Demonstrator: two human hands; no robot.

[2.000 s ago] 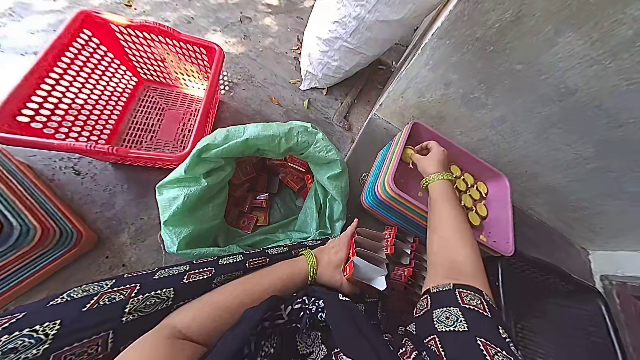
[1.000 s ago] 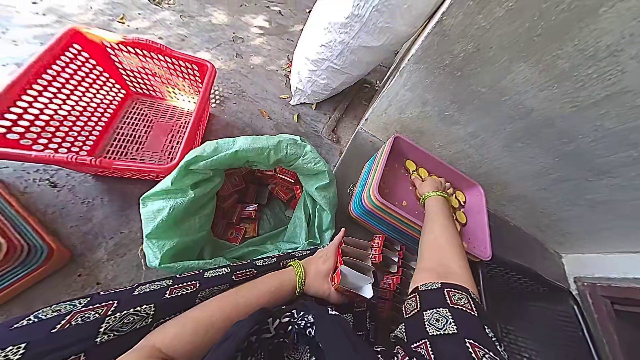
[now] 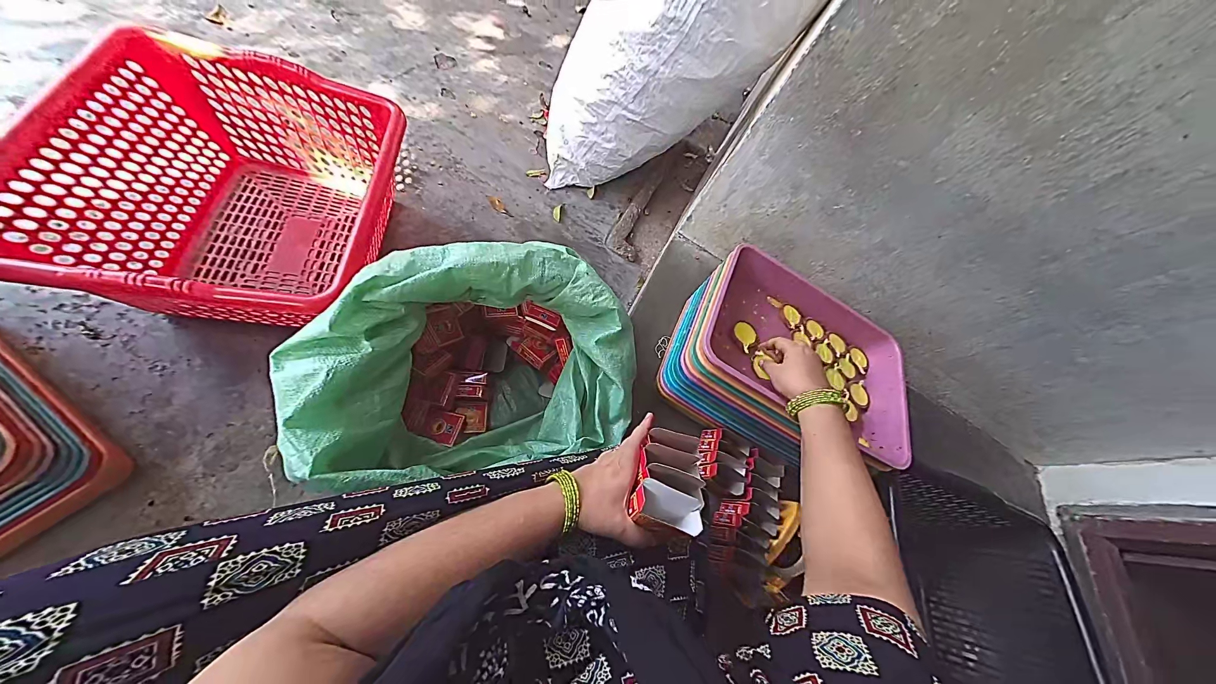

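Observation:
My left hand holds the near end of a row of small red cardboard boxes with their flaps standing up; more such boxes lie packed to the right, over my lap. My right hand reaches into the pink plastic tray, its fingertips at a small round yellow piece. Whether they grip it cannot be told. Several more yellow pieces lie in the tray, which tops a stack of coloured trays. Left of my hands stands a green woven sack with red boxes inside.
A red perforated plastic basket stands at the upper left. Another stack of trays is at the left edge. A full white sack leans by the grey wall. A black plastic crate lies at the lower right.
My right hand has shifted within the pink tray, toward its left side since one second ago. My left hand has stayed on the boxes.

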